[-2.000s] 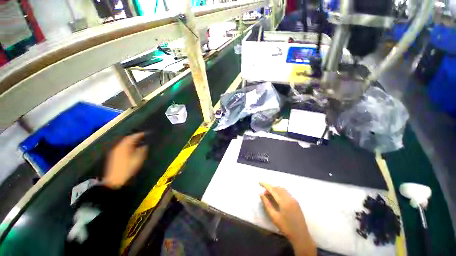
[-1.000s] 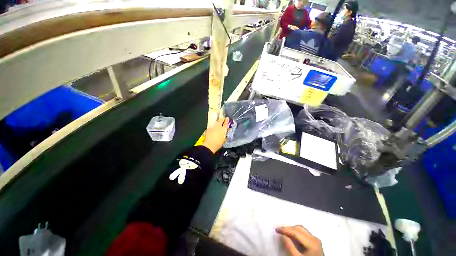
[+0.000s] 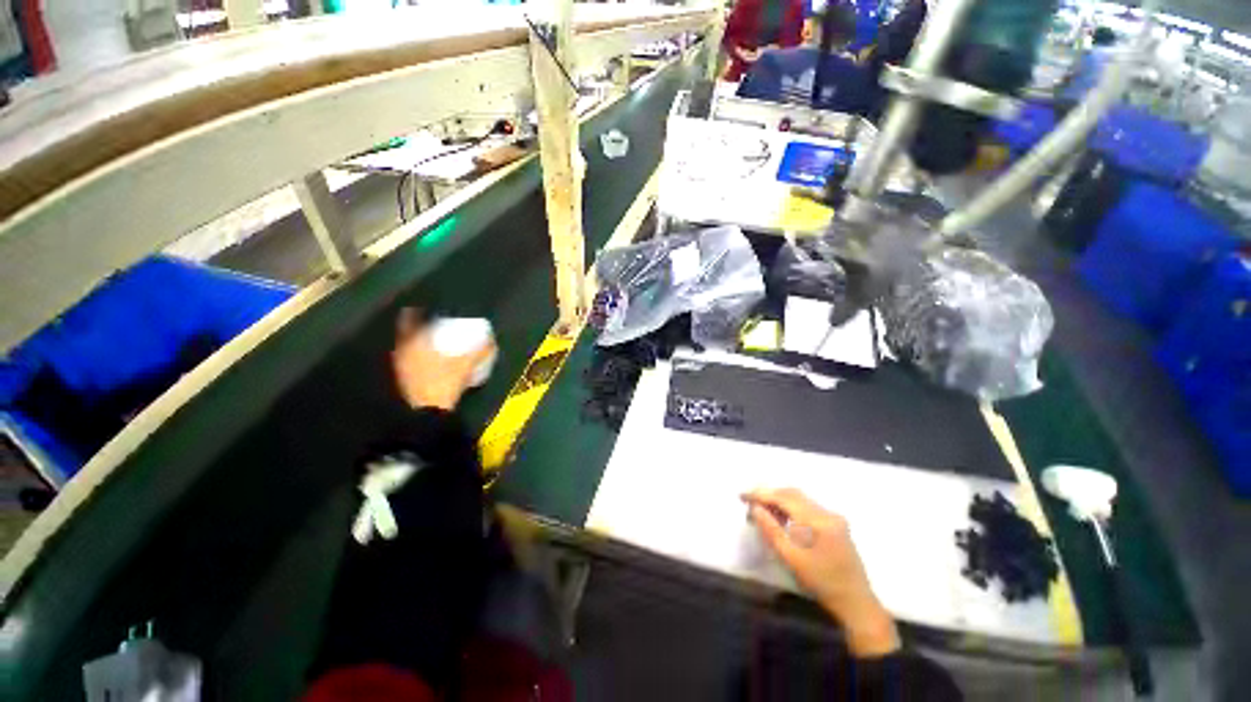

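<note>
My left hand (image 3: 436, 368) is over the conveyor belt, its fingers around a white plug adapter (image 3: 467, 343); the hand is somewhat blurred. My right hand (image 3: 812, 546) is above the white work sheet (image 3: 686, 491), thumb and index fingertips close together; whether it holds something small cannot be made out. A row of small dark parts (image 3: 709, 410) with shiny glints lies on the left end of the black mat (image 3: 851, 422). A loose pile of small black parts (image 3: 1008, 546) lies at the right of the sheet.
The conveyor belt (image 3: 281, 473) carries another adapter (image 3: 141, 672) at the lower left. Clear bags (image 3: 967, 318) and a small white box (image 3: 831, 333) lie behind the mat. A mallet (image 3: 1081, 490) is at the right. The screwdriver (image 3: 977, 89) hangs above. People stand at the back.
My left hand has moved from beside the post and left bag back over the belt and onto the adapter. The view has shifted, and the hanging screwdriver shows again at the top.
</note>
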